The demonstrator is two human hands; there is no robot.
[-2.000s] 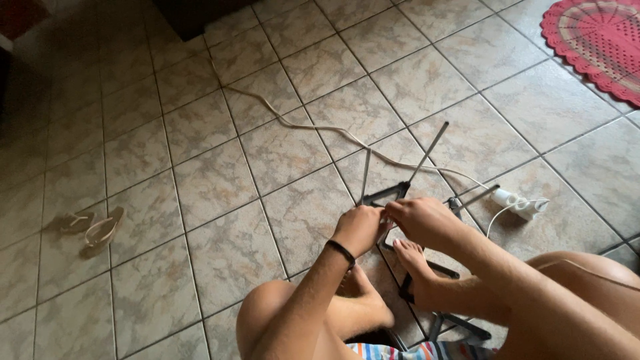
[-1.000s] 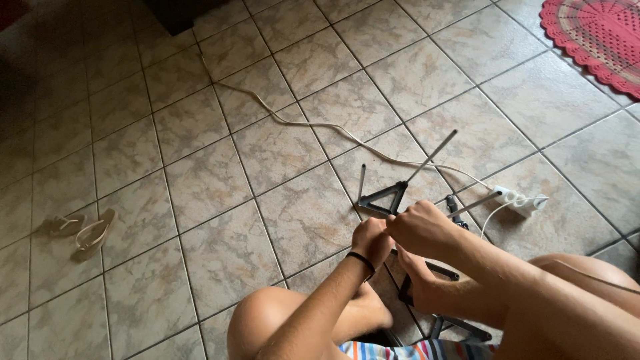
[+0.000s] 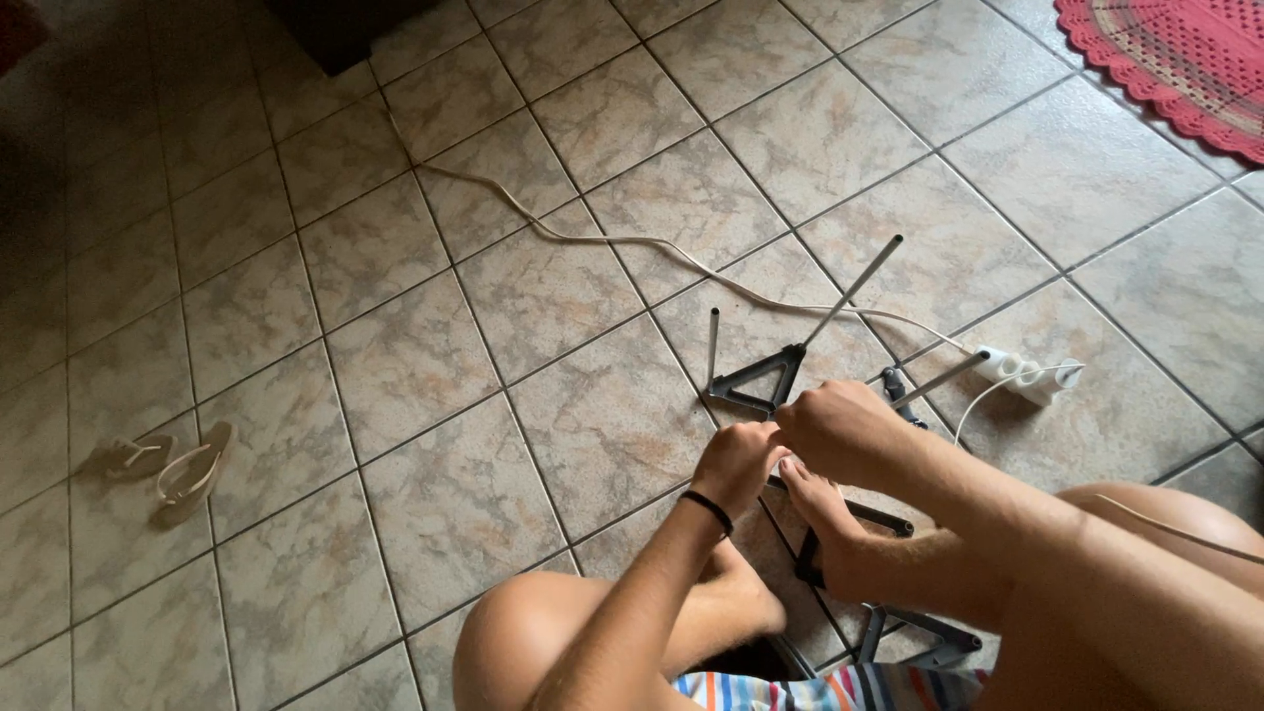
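My left hand [image 3: 736, 462], with a black band at the wrist, is closed and touches my right hand [image 3: 839, 425] just above my foot. What the two hands grip between them is hidden by the fingers. Right beyond them is a black triangular plastic frame [image 3: 758, 383] with a short metal tube [image 3: 714, 346] and a longer metal tube [image 3: 854, 288] rising from its corners. Another tube [image 3: 943, 380] sticks out past my right hand. More black frame pieces [image 3: 928, 632] lie under and beside my legs.
A white power strip [image 3: 1027, 373] lies to the right, its cord [image 3: 671, 249] running across the tiled floor. A dark tool-like object [image 3: 901, 397] is near it. Flip-flops [image 3: 197, 474] lie at the left, a red crocheted rug [image 3: 1185, 59] at the upper right.
The triangular frame beyond my hands shows more fully than two seconds ago. Both hands have stayed close together, the right one now more closed over the left one's fingertips.
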